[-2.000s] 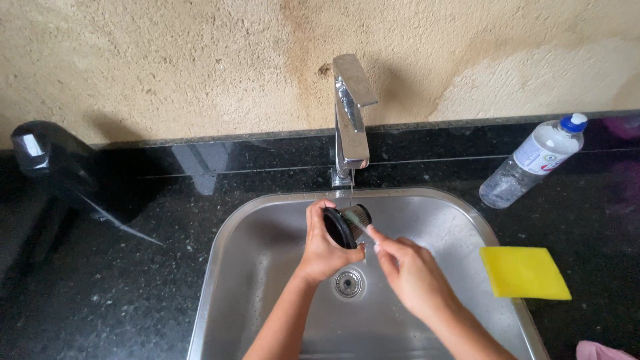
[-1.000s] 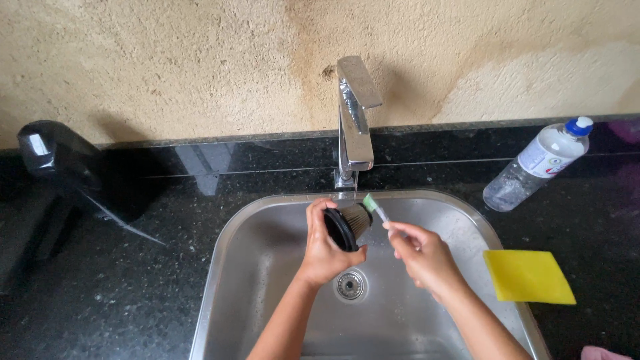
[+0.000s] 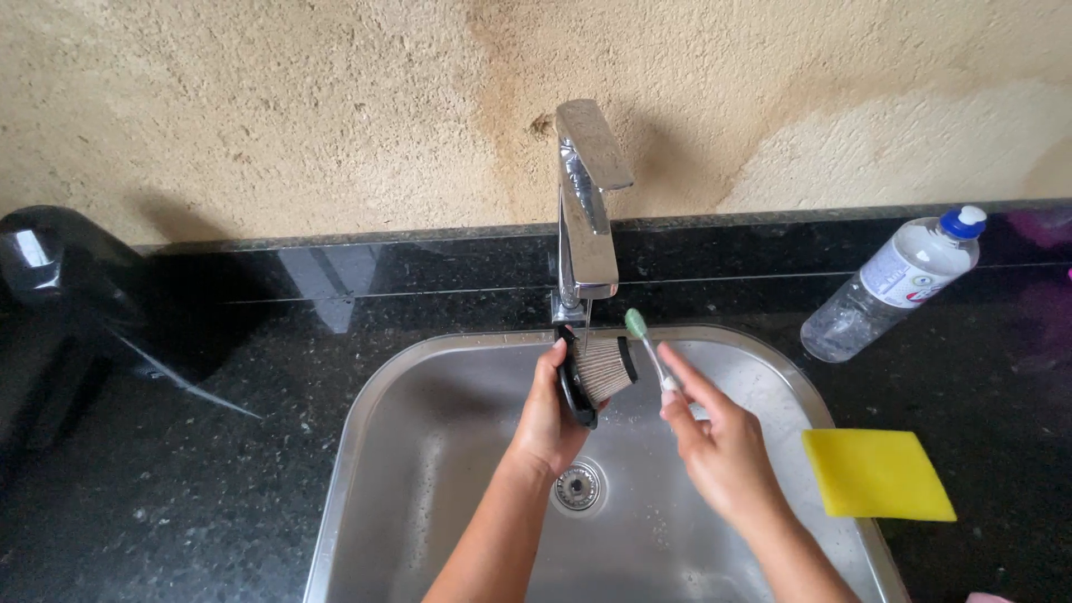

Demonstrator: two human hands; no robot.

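My left hand point(image 3: 548, 419) grips the black rim of a pleated cone filter point(image 3: 605, 370), tilted on its side below the chrome faucet point(image 3: 589, 243). A thin stream of water runs from the spout onto the pleats. To the right, my right hand point(image 3: 716, 435) holds a toothbrush point(image 3: 651, 347) by its handle, its green bristled head pointing up and a little apart from the filter. Both hands are over the stainless steel sink point(image 3: 469, 536), above its drain point(image 3: 577, 486).
A yellow cloth point(image 3: 875, 475) lies over the sink's right rim. Behind it on the black granite counter point(image 3: 209, 494) stands a clear bottle point(image 3: 892, 285) with a blue and white cap. A glossy black container point(image 3: 67, 285) is at the far left. Behind rises a rough beige wall.
The toothbrush was at the filter two seconds ago; now it is off it, to the right, with its head raised. The filter's pleated side shows more now.
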